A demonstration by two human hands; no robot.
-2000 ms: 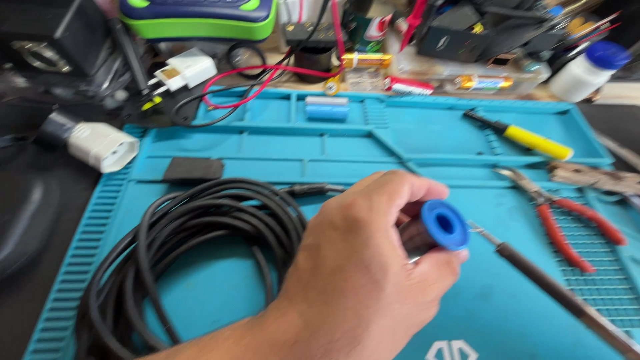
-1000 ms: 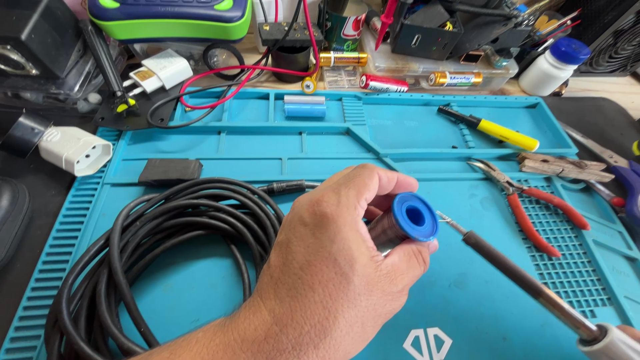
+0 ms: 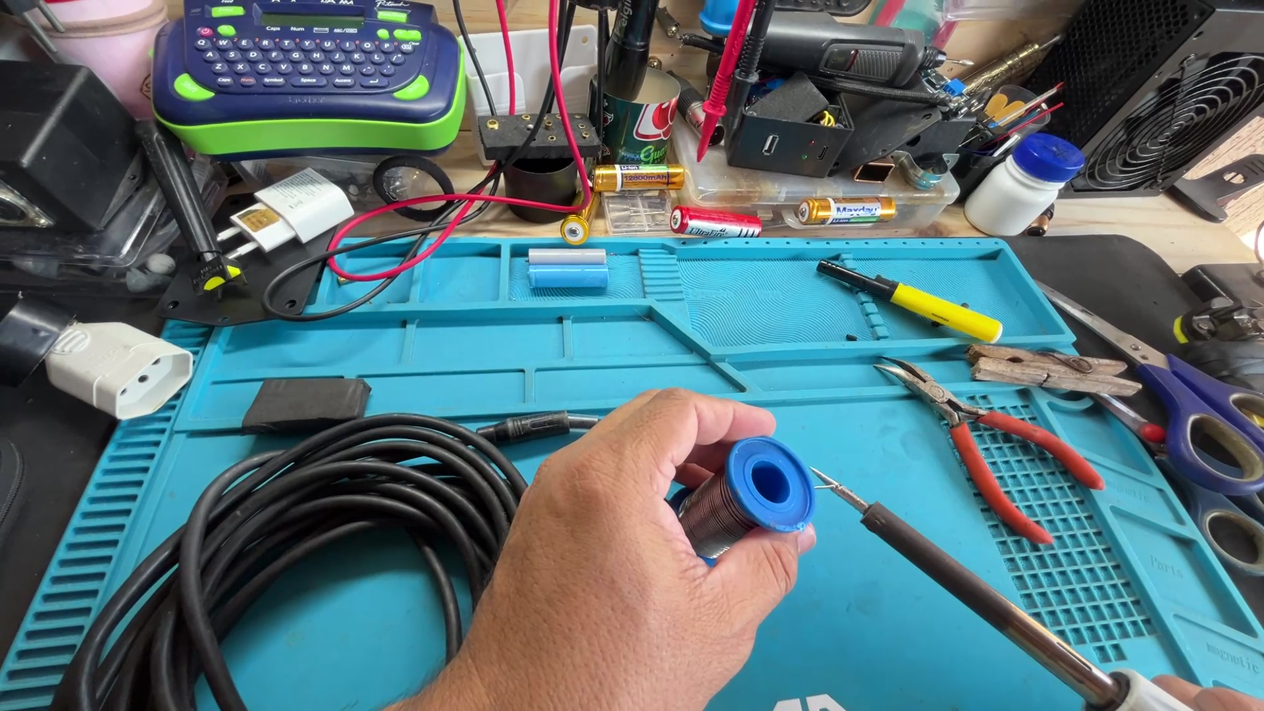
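Note:
My left hand grips a blue plastic spool of solder wire between thumb and fingers, its flange facing right. A soldering iron reaches in from the lower right, its tip beside the spool's right rim, where a short end of solder shows close to it. Only some fingers of my right hand show at the bottom right corner, around the iron's white handle. Left of my left hand lies a coiled black cable on the teal silicone work mat; its connector is just behind the hand.
Red-handled pliers, a wooden clothespin and purple-handled scissors lie at right. A yellow-and-black tool and blue cells sit in mat trays. A white socket plug is at left; a label maker stands behind.
The view has shifted somewhat since two seconds ago. My left hand keeps hold of the solder spool, and the iron's tip stays near its rim.

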